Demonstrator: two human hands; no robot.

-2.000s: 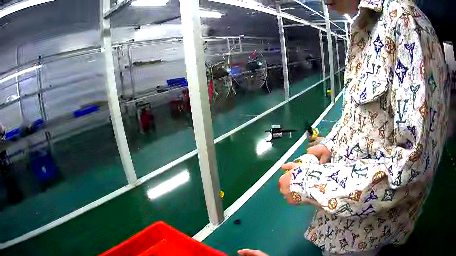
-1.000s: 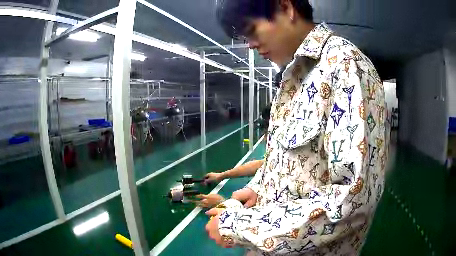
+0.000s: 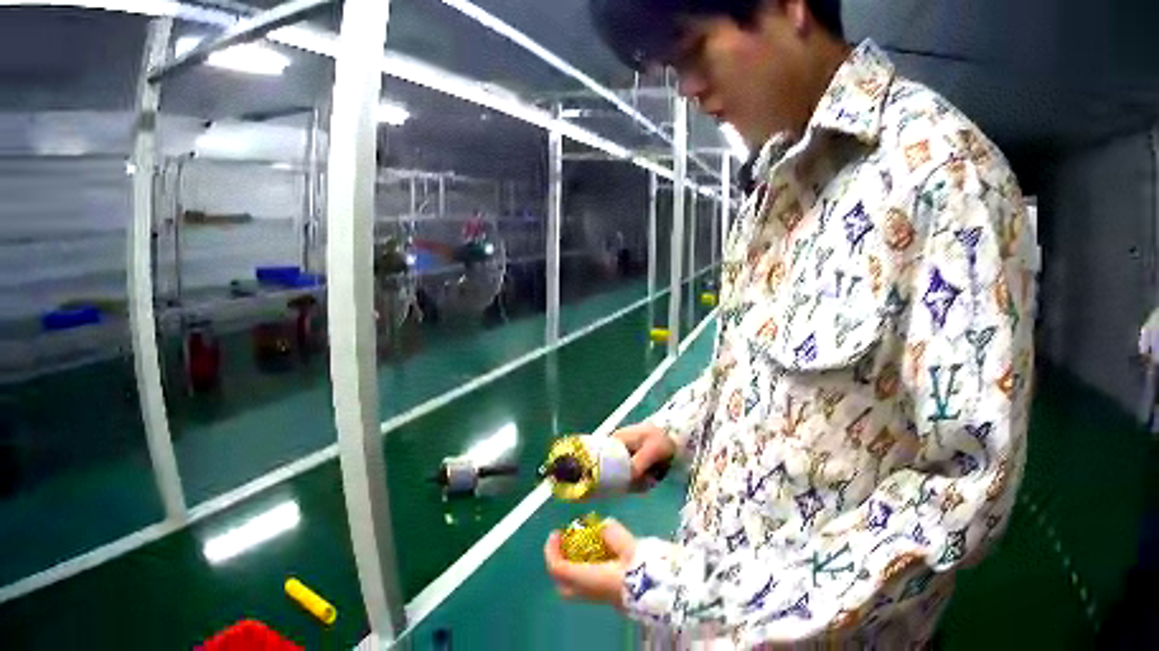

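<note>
Neither of my hands is in view. Nearest in front of me, the corner of a red-orange tray (image 3: 248, 637) shows at the bottom edge, cut off by it. A bright yellow cylinder (image 3: 310, 599) lies on the green conveyor belt beside a white post. A worker beside me holds a part-built microphone (image 3: 595, 468), white with a gold end, in one hand. The worker's other hand holds a shiny gold head (image 3: 586, 539) just below it. Another microphone body (image 3: 464, 476), white with dark ends, lies on the belt.
A white metal post (image 3: 360, 318) stands close at left centre. The worker in a patterned shirt (image 3: 839, 369) stands at the right. White edging (image 3: 496, 532) divides the belt from the teal bench. A small dark thing (image 3: 441, 638) is at the bottom edge.
The view has swung right from the tray, then slightly back left. Fingertips at the bottom edge have left the view. The worker now holds a microphone body; arms reaching over the belt are gone.
</note>
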